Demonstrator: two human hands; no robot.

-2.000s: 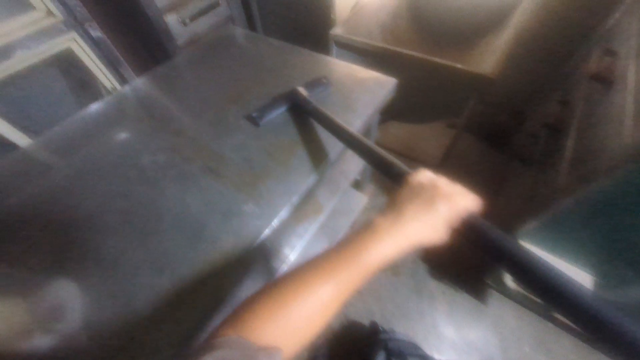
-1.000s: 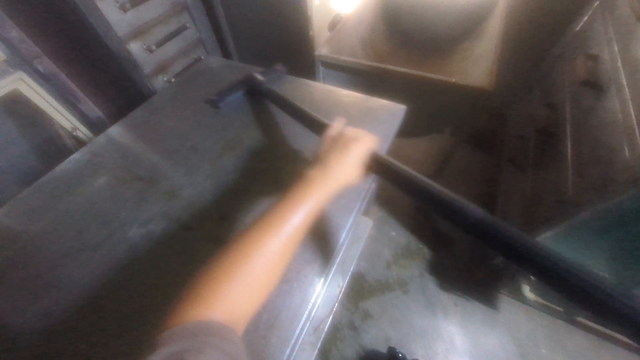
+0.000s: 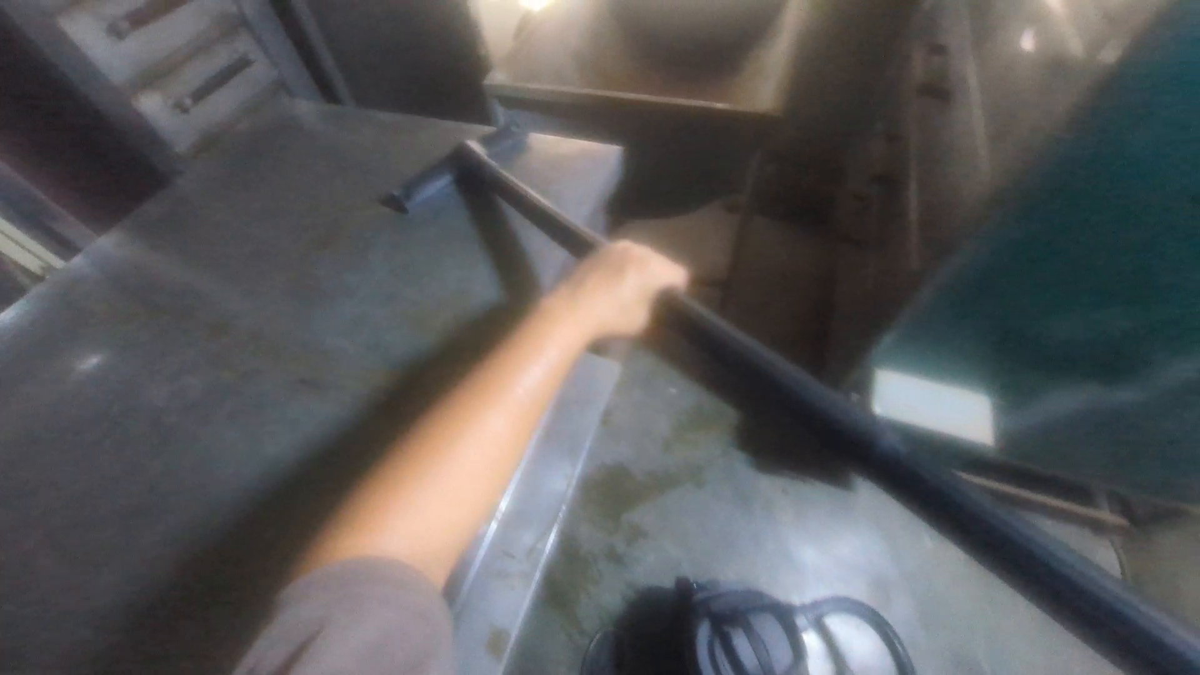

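My left hand is closed around the dark pole of a squeegee-like tool. The pole runs from the lower right up to a narrow crosswise head, which rests on or just above the far part of a grey metal tabletop. My forearm, in a brownish sleeve, reaches over the table's right edge. The pole's near end leaves the frame at the lower right. My right hand is out of view.
Louvred panels stand beyond the table at the upper left. A metal-edged unit is behind its far corner. A large green surface fills the right side. A dark object with loops lies at the bottom.
Between two seconds and one second ago, the tool's head moved farther along the tabletop toward its far edge, with my left hand on the pole. The view has shifted somewhat since.
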